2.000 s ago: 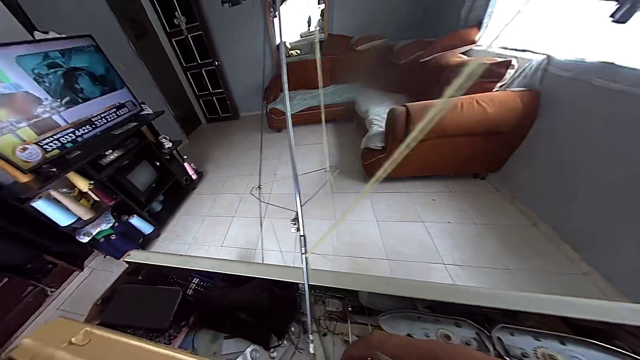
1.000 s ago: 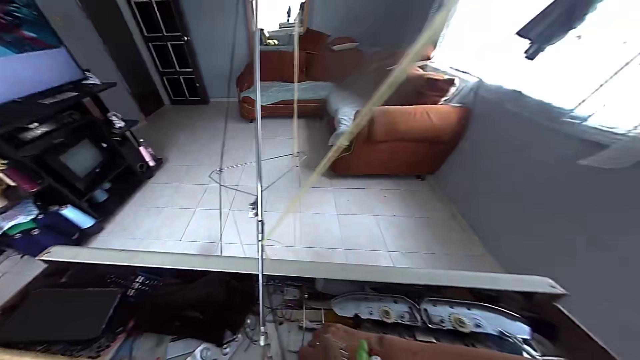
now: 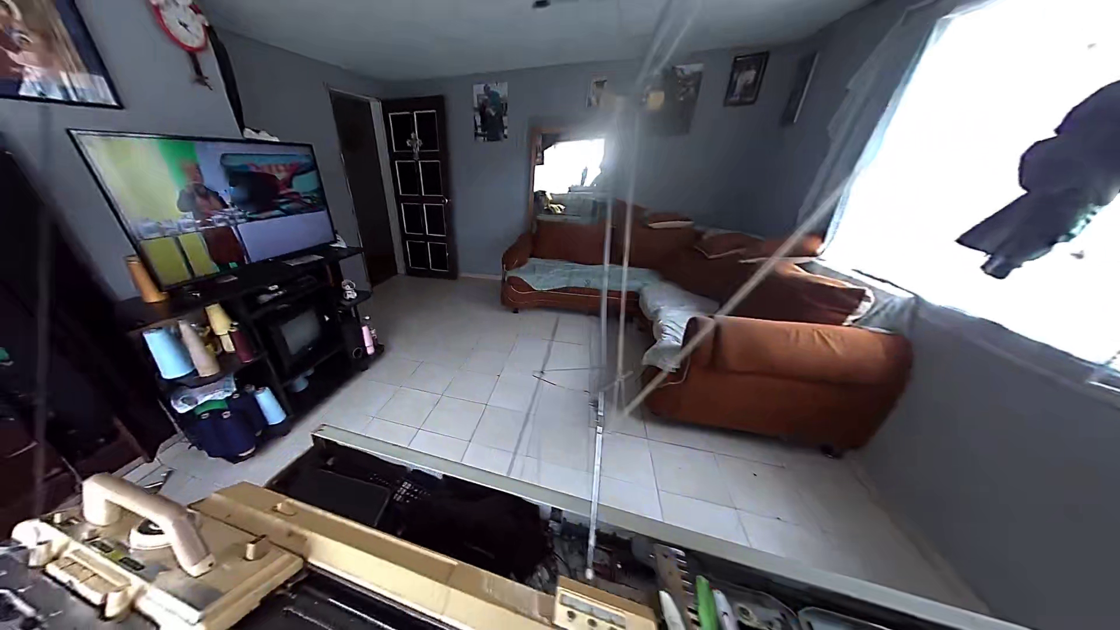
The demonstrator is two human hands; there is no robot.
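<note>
Neither of my hands shows in the head view. At the lower left, a beige knitting machine carriage (image 3: 157, 551) with a curved handle rests on the beige machine bed (image 3: 376, 560). A thin metal rod (image 3: 596, 490) rises behind the bed, its upper part blurred. Near the bottom edge, a small beige box (image 3: 604, 605) stands beside a green-handled tool (image 3: 705, 602) and other slim tools. Behind the bed lies an open tray with a pale rim (image 3: 525, 497), holding dark items and loose small parts.
A black stand (image 3: 306, 328) at the left carries a television (image 3: 210, 206) and yarn cones (image 3: 197, 348). An orange-brown sofa (image 3: 787, 376) stands beyond the tray on the tiled floor. Dark clothing (image 3: 1063, 175) hangs before the bright window at the right.
The view has swung up and to the left, bringing the beige carriage into sight. The picture on the television has changed.
</note>
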